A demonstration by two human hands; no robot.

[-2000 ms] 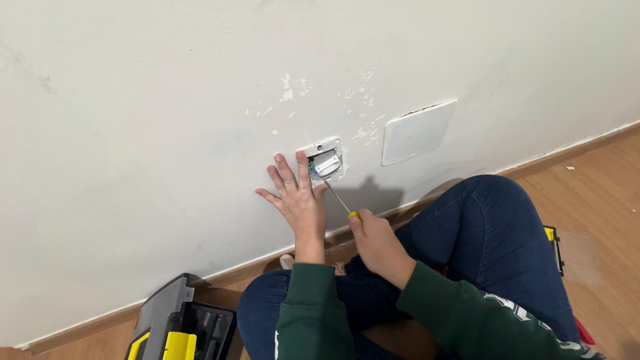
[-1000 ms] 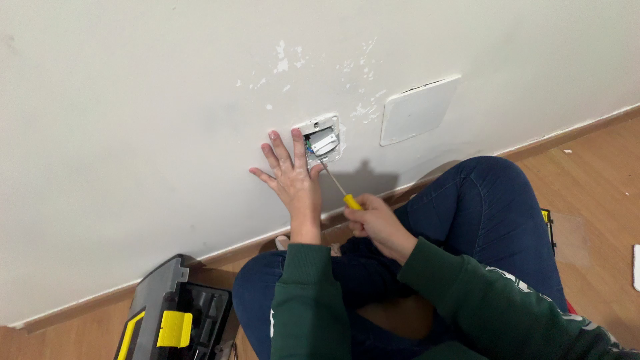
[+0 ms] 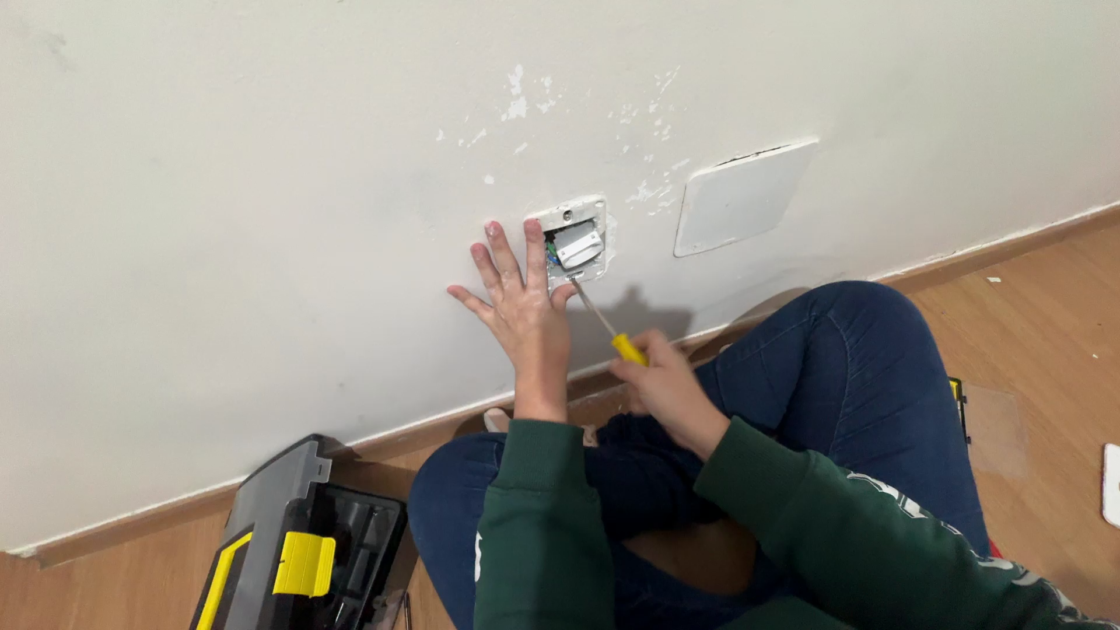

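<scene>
My left hand (image 3: 525,306) lies spread against the wall, its index finger and thumb at the left and lower edges of a white mounting frame (image 3: 591,210). Inside that frame sits a tilted white switch or socket module (image 3: 579,250), with green and blue wires (image 3: 551,253) showing at its left. In my right hand (image 3: 661,376) is a screwdriver (image 3: 628,348) with a yellow handle. Its shaft slants up and left, and the tip meets the frame's lower edge near my left thumb. A screw (image 3: 568,214) shows at the frame's top.
A white blank cover plate (image 3: 744,201) is on the wall to the right. Paint is chipped above the frame. An open black and yellow toolbox (image 3: 302,525) stands on the wood floor at lower left. My bent legs (image 3: 840,376) are close to the wall. A white object (image 3: 1111,484) lies at far right.
Both hands keep nearly the same places at the frame, and the screwdriver tip stays at its lower edge. The view has shifted slightly.
</scene>
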